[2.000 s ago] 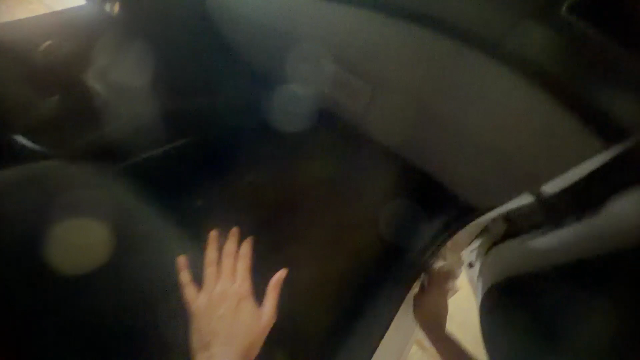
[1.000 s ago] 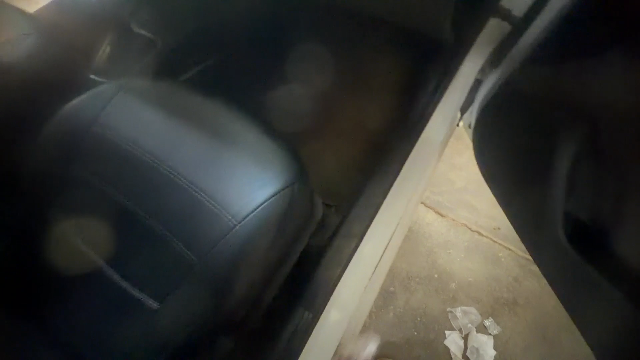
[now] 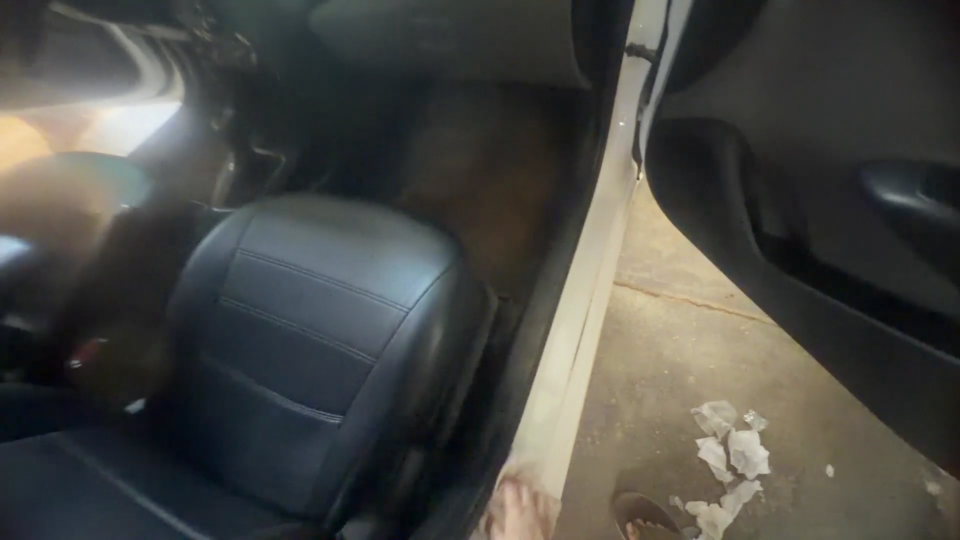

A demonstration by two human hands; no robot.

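Neither my left hand nor my right hand can be made out. A black stitched car seat (image 3: 300, 330) fills the lower left and centre, with its cushion toward the dark footwell (image 3: 495, 180). Along its right side runs the pale door sill (image 3: 577, 330) of the car. A blurred foot (image 3: 521, 506), as it appears, rests on the sill at the bottom edge; its outline is unclear. Beside it, lower on the ground, toes show in a brown sandal (image 3: 646, 517).
The open car door (image 3: 810, 225) with its dark inner panel takes up the right. Crumpled whitish scraps (image 3: 748, 454) lie on the cracked concrete floor (image 3: 660, 360). A dark dashboard (image 3: 450, 37) spans the top, and a blurred bright area is at upper left.
Two seconds ago my left hand was spread over the dark interior and my right hand was near the door edge; both have left view. The view has swung toward the seat and floor.
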